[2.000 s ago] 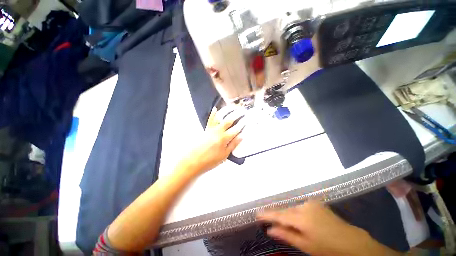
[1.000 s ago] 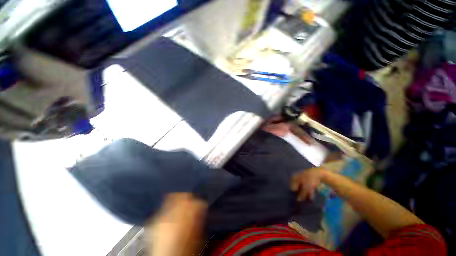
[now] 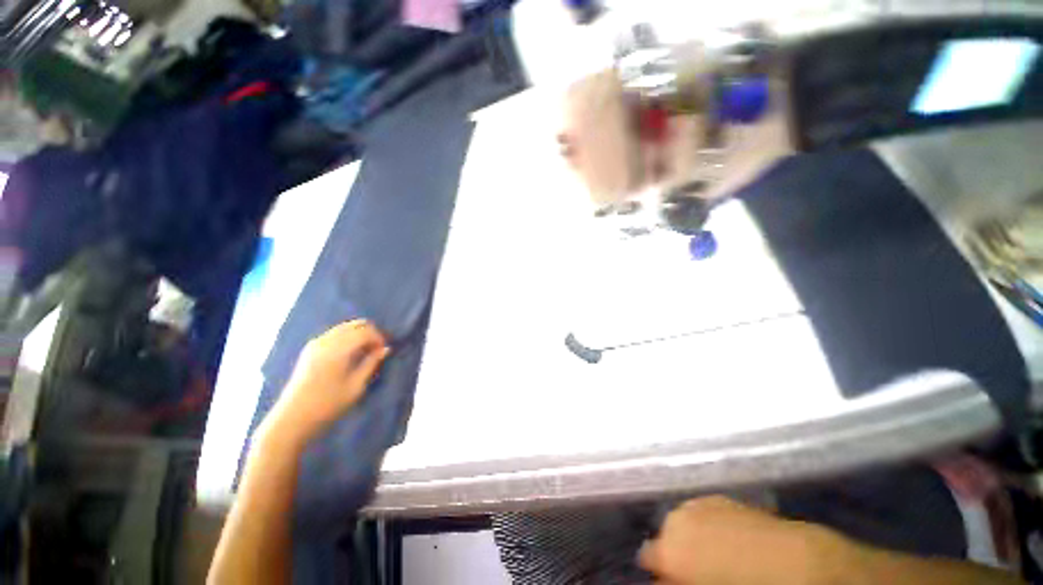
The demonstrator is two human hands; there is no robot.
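Observation:
Long dark panels (image 3: 395, 206) lie left of the needle and hang over the front table edge. My left hand (image 3: 343, 360) is on them with bent fingers, seemingly pinching the top cloth, which is rucked there. My right hand (image 3: 715, 543) is blurred, below the table edge at the lap; its fingertips are hidden. The white sewing machine head (image 3: 606, 137) stands at the upper right, and no cloth shows under its needle area. A shaped dark panel (image 3: 892, 274) lies right of the needle.
A grey ruler strip (image 3: 686, 451) runs along the front table edge. Dark cloth (image 3: 869, 509) and striped cloth (image 3: 560, 549) are below it. A blue-handled tool (image 3: 1018, 295) is at the far right. Dark garments (image 3: 206, 171) are heaped at left.
The view swung right, then back left. The dark piece handled over the front edge a second ago no longer shows on the table. My left hand is now on the long panels; my right is nearer the lap.

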